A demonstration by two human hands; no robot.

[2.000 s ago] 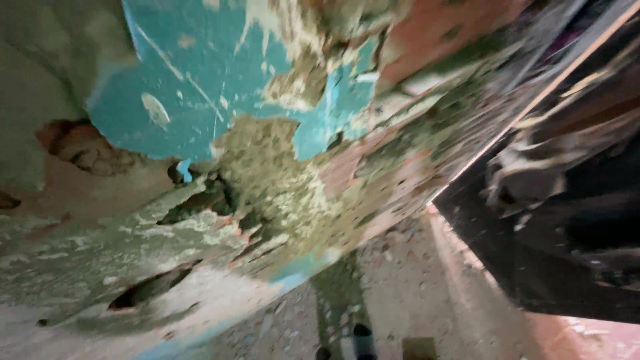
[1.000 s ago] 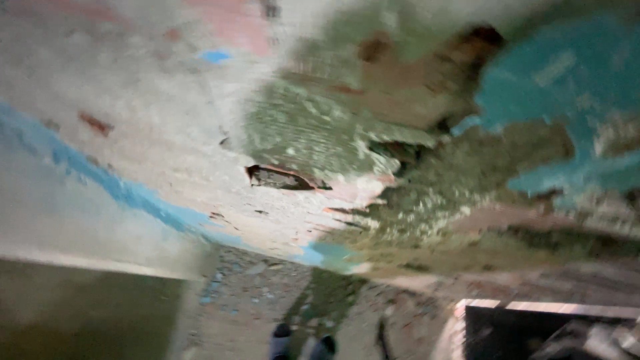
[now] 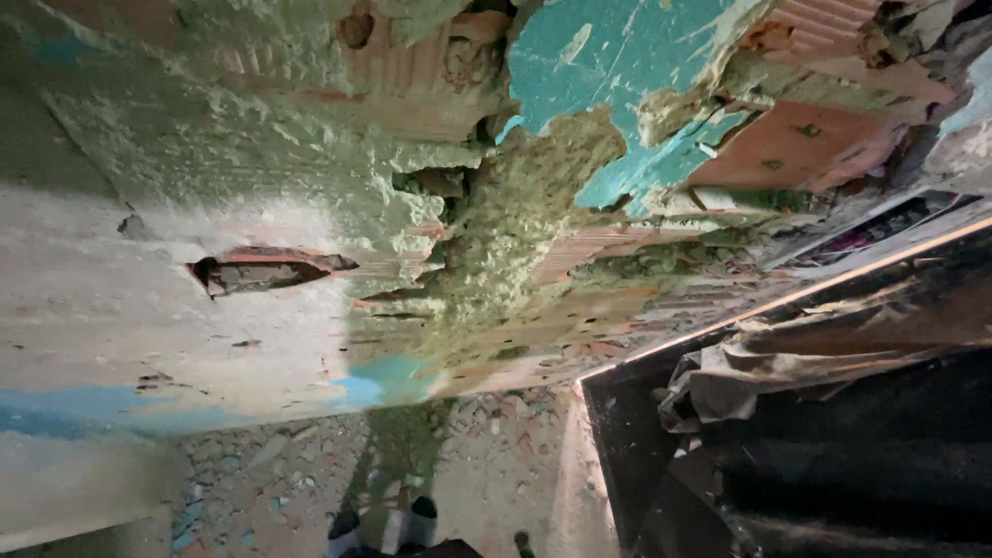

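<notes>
Neither my left hand nor my right hand shows in the head view. Close in front stands a damaged wall with a patch of teal painted plaster [image 3: 612, 54] at the upper middle. Bare hollow brick [image 3: 790, 143] shows to the right of that patch. Rough grey-brown mortar [image 3: 535, 178] lies exposed below it. At the left, a long jagged hole [image 3: 263, 271] opens in pale plaster, part of it brightly lit. A light blue paint band [image 3: 70, 407] runs along the lower left of the wall.
Rubble [image 3: 263, 473] covers the floor along the wall's foot. My shoes [image 3: 422, 523] show at the bottom edge. A large black container or panel [image 3: 643, 457] with a pale edge fills the lower right, with a crumpled sheet [image 3: 721, 384] over it.
The view has swung left and then back right. No hand appears in any frame, and nothing else has plainly changed.
</notes>
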